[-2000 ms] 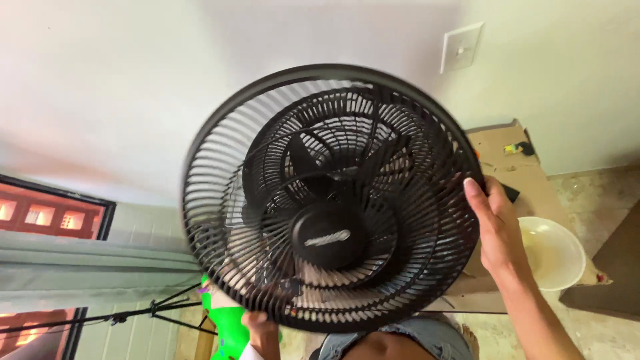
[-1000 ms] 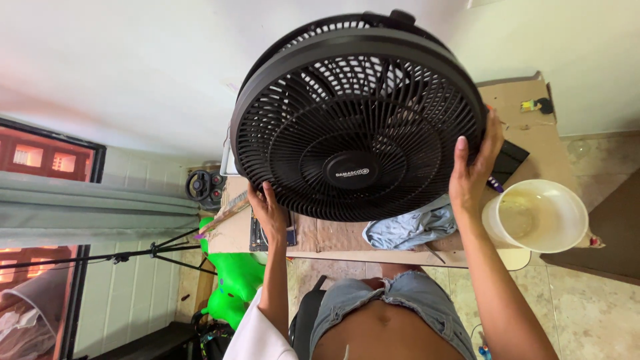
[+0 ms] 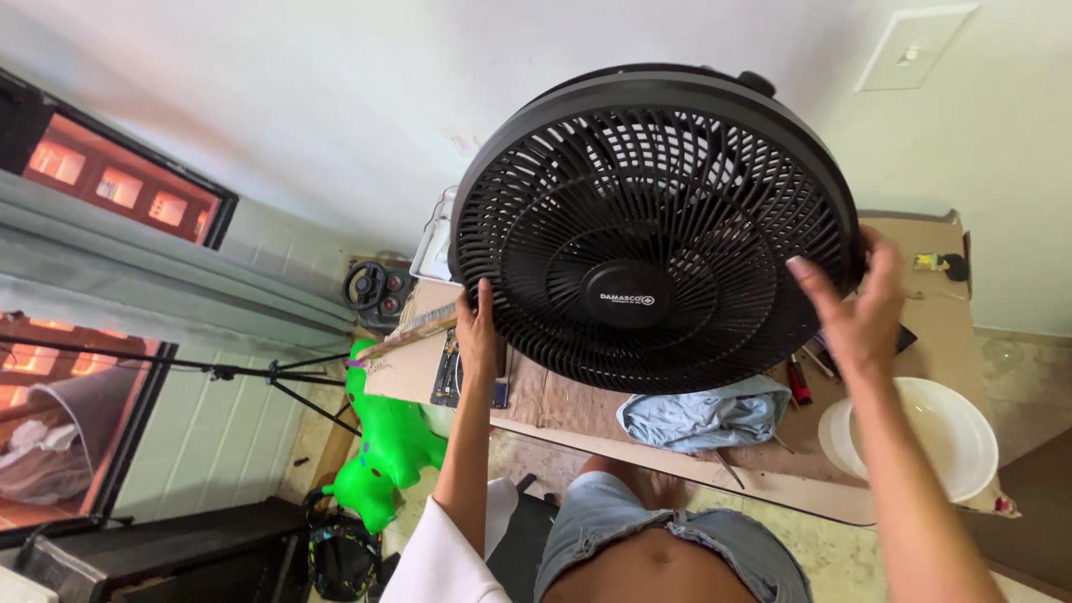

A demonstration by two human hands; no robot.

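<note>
A round black Damasco fan [image 3: 645, 243], its front grille facing me, is held up over a cardboard-covered table. My left hand [image 3: 479, 327] grips its lower left rim, thumb at the grille and the other fingers hidden behind. At the right rim is my right hand [image 3: 854, 306], slightly blurred, its thumb extended over the grille and its fingers at the edge. Blades show dimly through the slats. Below the fan, a crumpled light-blue cloth [image 3: 703, 416] lies on the table.
On the table [image 3: 578, 410] are a white plastic bowl [image 3: 942, 435], a red-handled screwdriver [image 3: 798, 381] and a circuit board [image 3: 448, 373]. A green inflatable toy [image 3: 394, 435] stands to the left beside black tripod legs [image 3: 310, 377]. A wall is behind the fan.
Two seconds ago the grille looked see-through and blurred, with the fan body behind it; now grille and dark rim look together. Since one second ago, my right thumb has spread over the grille.
</note>
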